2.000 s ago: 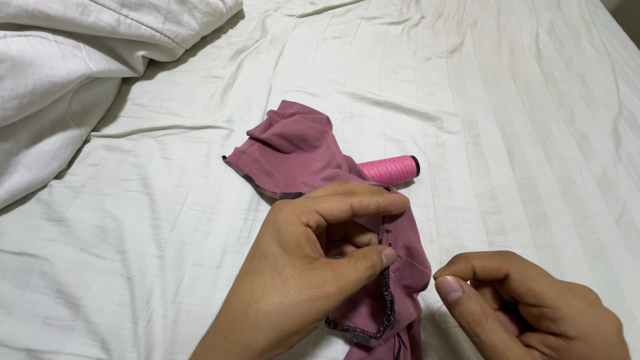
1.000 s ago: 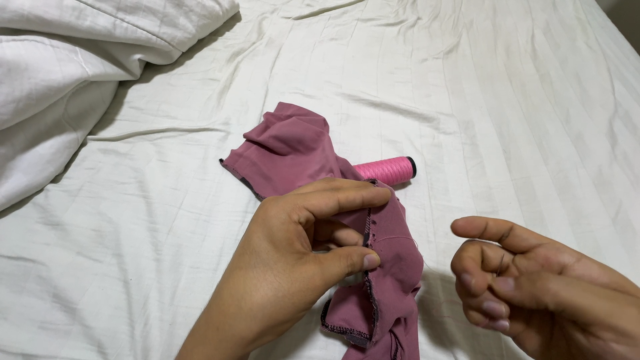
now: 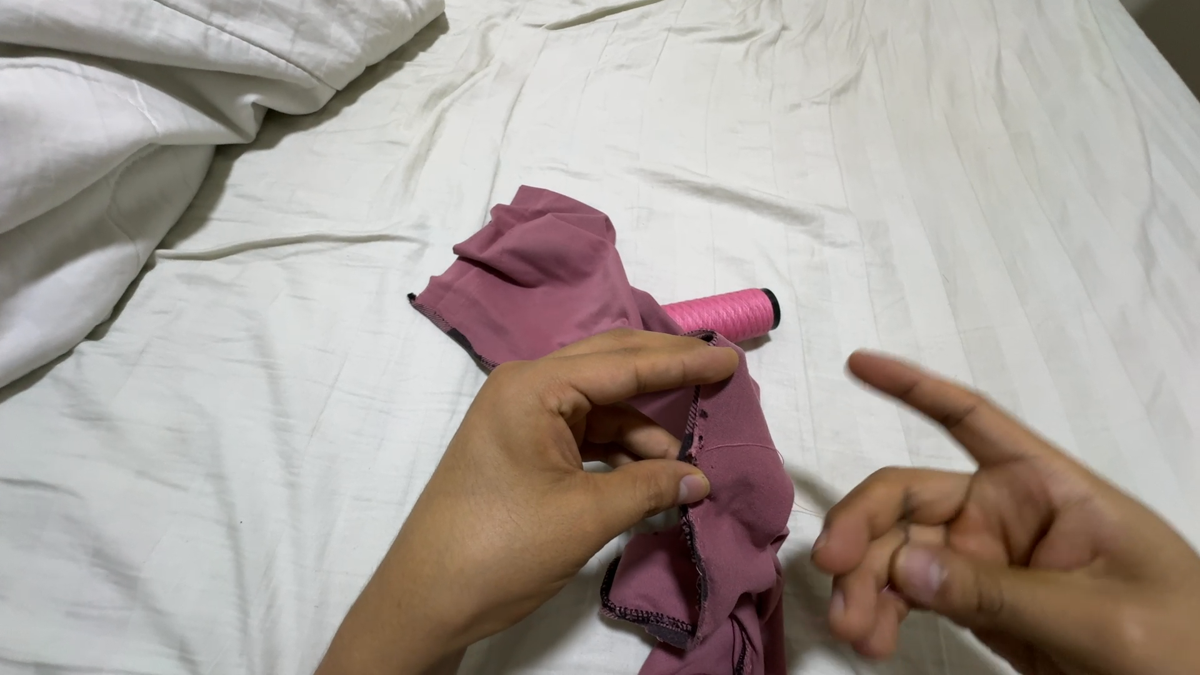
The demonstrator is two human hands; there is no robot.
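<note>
My left hand [image 3: 562, 469] pinches the dark overlocked seam edge of a mauve fabric piece [image 3: 553, 272], thumb and fingers on the cloth. A thin pink thread [image 3: 741, 446] lies across the fabric, to the right of the seam. Behind the cloth, a spool of pink thread [image 3: 727, 316] with a black end rests on its side, partly covered. To the right of the fabric is my right hand [image 3: 984, 525], index finger extended, the other fingers curled and the thumb against them. Whether those curled fingers hold a needle or the thread end cannot be told.
A wrinkled white striped bed sheet [image 3: 328, 309] lies under everything. A bunched white quilt [image 3: 112, 122] takes up the upper left corner. A dark area shows beyond the bed's edge at the upper right.
My right hand has moved away from the cloth to the right and its index finger has straightened. The left hand keeps its pinch on the seam.
</note>
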